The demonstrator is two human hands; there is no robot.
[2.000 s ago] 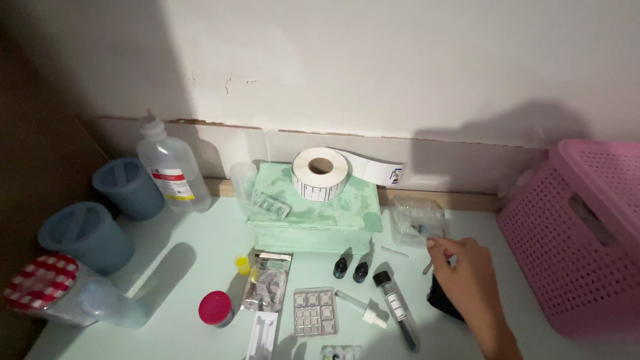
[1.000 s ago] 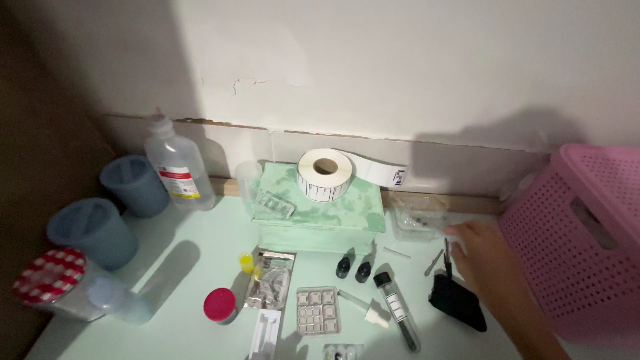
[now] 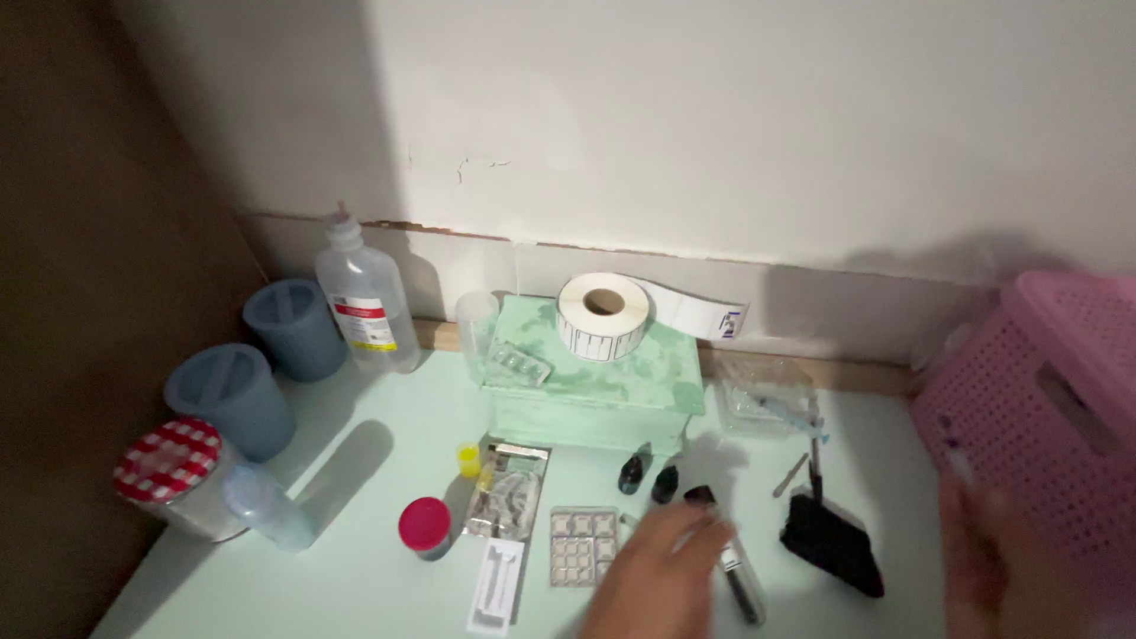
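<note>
My left hand (image 3: pixel 661 568) is low at the centre, blurred, its fingertips at a pale thin item beside the black-capped tube (image 3: pixel 732 568); whether it grips anything is unclear. At the lower right my right hand (image 3: pixel 994 550), also blurred, holds a small slim object (image 3: pixel 957 457) with a whitish body, upright in front of the pink basket. Two small dark bottles (image 3: pixel 631 475) stand behind my left hand, and a blister pack (image 3: pixel 581 546) lies to its left. Between the hands lie a black pouch (image 3: pixel 830 543) and a small pale stick (image 3: pixel 790 475). A clear plastic tray (image 3: pixel 768 399) holds a blue syringe-like item.
A green box (image 3: pixel 595 417) bears a label roll (image 3: pixel 603 315). The pink basket (image 3: pixel 1003 390) stands right. Left are a clear plastic bottle (image 3: pixel 368 306), blue lidded cups (image 3: pixel 229 404), a jar with a checked lid (image 3: pixel 169 461), a red-lidded container (image 3: pixel 425 525) and a foil packet (image 3: pixel 508 493).
My left hand has come into view at the bottom centre. My right hand has moved away from the clear tray to the lower right and now holds a small slim object.
</note>
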